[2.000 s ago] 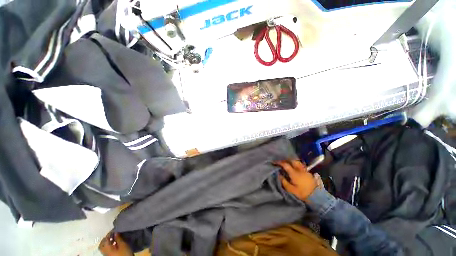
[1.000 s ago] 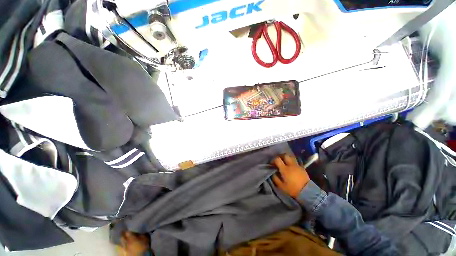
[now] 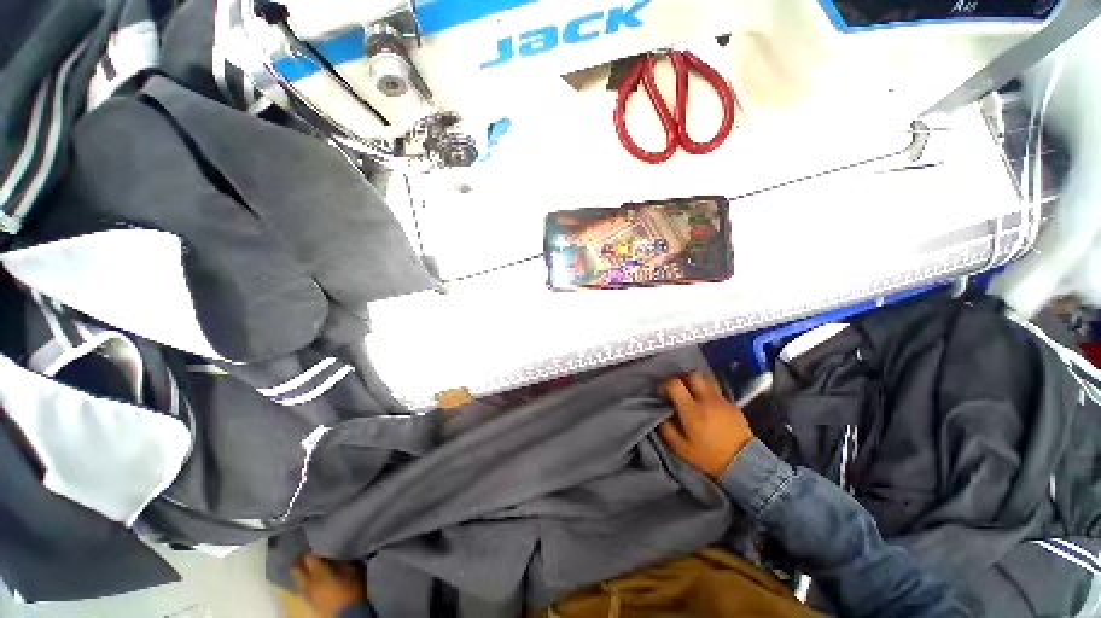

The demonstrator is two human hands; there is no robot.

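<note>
A dark grey garment (image 3: 519, 471) lies across my lap, folded lengthwise along the table's front edge. My right hand (image 3: 706, 425) holds its right end, with the fingers curled over the cloth. My left hand (image 3: 328, 584) is at its lower left end near the bottom of the picture; its fingertips are partly hidden at the cloth, and I cannot tell how firmly they hold it. Both hands are bare.
A phone (image 3: 640, 244) with a lit screen lies on the white machine bed (image 3: 507, 332). Red-handled scissors (image 3: 674, 109) lie behind it by the sewing machine (image 3: 797, 66). Grey garments (image 3: 254, 205) with white trim are heaped left; more dark garments (image 3: 954, 398) lie right over a blue rim (image 3: 833, 316).
My left hand has moved slightly right and up with the cloth's left end. My right hand keeps its hold. The view has shifted, and the left heap appears further left than two seconds ago.
</note>
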